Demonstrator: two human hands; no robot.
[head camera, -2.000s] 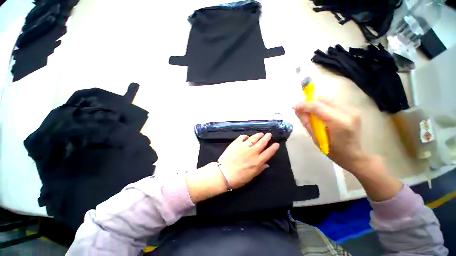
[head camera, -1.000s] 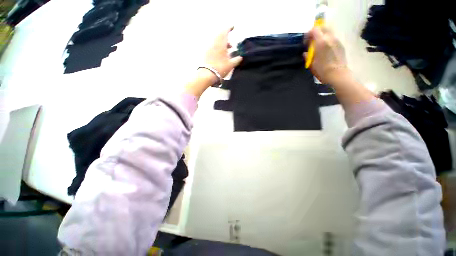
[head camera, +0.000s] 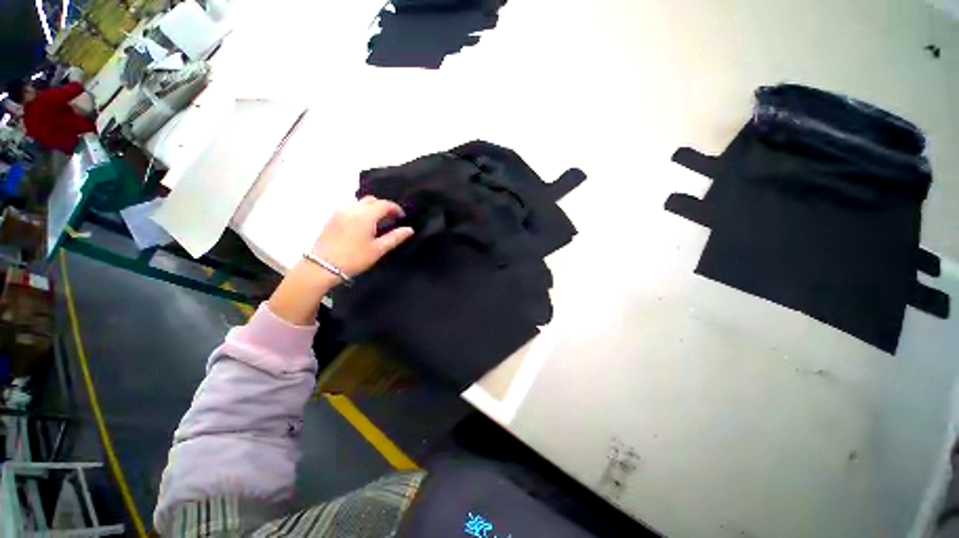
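Observation:
My left hand (head camera: 360, 244) is at the left side of the loose pile of black unglued panels (head camera: 452, 284), its fingers touching or just over the rumpled fabric; whether it grips a panel cannot be told. The glued panels (head camera: 815, 226) lie at the right, overlapping, with shiny streaked far edges and small tabs at both sides. My right hand and the brush are out of the picture.
Another black stack (head camera: 431, 32) lies at the top edge. White sheets (head camera: 226, 173) lie at the table's left edge. The pale board (head camera: 652, 389) has dark marks near the front edge. A person in red (head camera: 58, 114) is at the far left, beyond a green frame.
The view has swung left. My left hand has gone from the glued panels to the loose pile. My right hand and the brush have left the picture.

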